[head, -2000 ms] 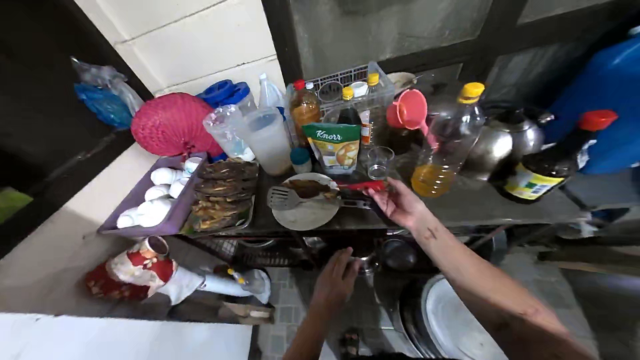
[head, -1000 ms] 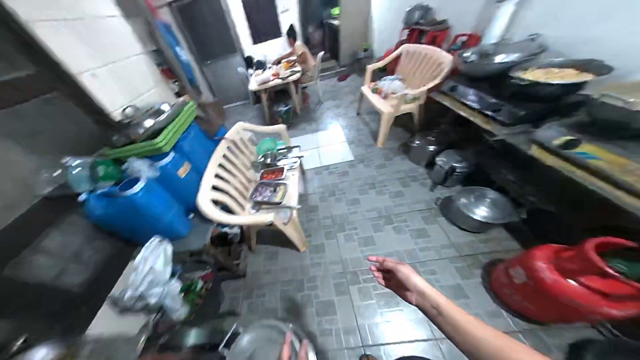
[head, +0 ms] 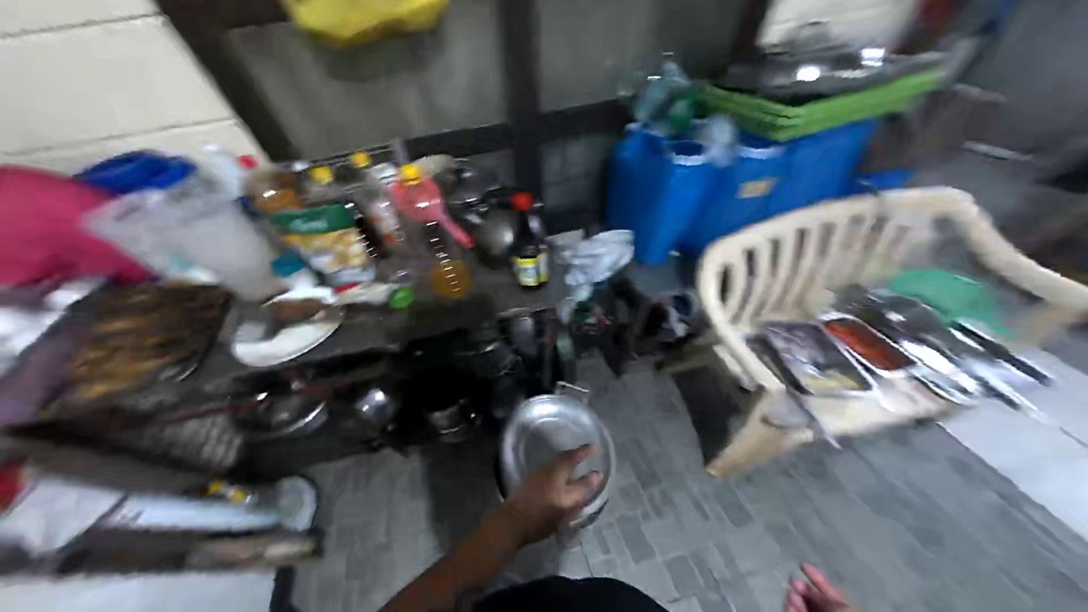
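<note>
My left hand (head: 557, 493) is over the round lid of a metal pot (head: 548, 433) on the floor, fingers apart; blur hides whether it touches the lid. Low at the right, only the fingers of my right hand (head: 816, 589) show, above the floor tiles, with no object visible in them. A white plate (head: 285, 342) with brown food on it stands on the dark counter, beside a tray of dark brown dried or cooked food (head: 144, 336). Behind the plate are a green-topped food pouch (head: 327, 238), a bottle of amber liquid (head: 449, 276) and a dark red-capped bottle (head: 530, 246).
A beige plastic armchair (head: 790, 255) at the right holds metal trays of chopped food (head: 867, 344), knives and other utensils. Blue plastic containers (head: 731, 187) carry a green basket (head: 816, 115) behind it. Pans (head: 285, 412) sit below the counter.
The view has swung from the room back toward the counter. Two seconds ago my right hand held a slotted turner with a red handle over the plate; that hand now shows no turner.
</note>
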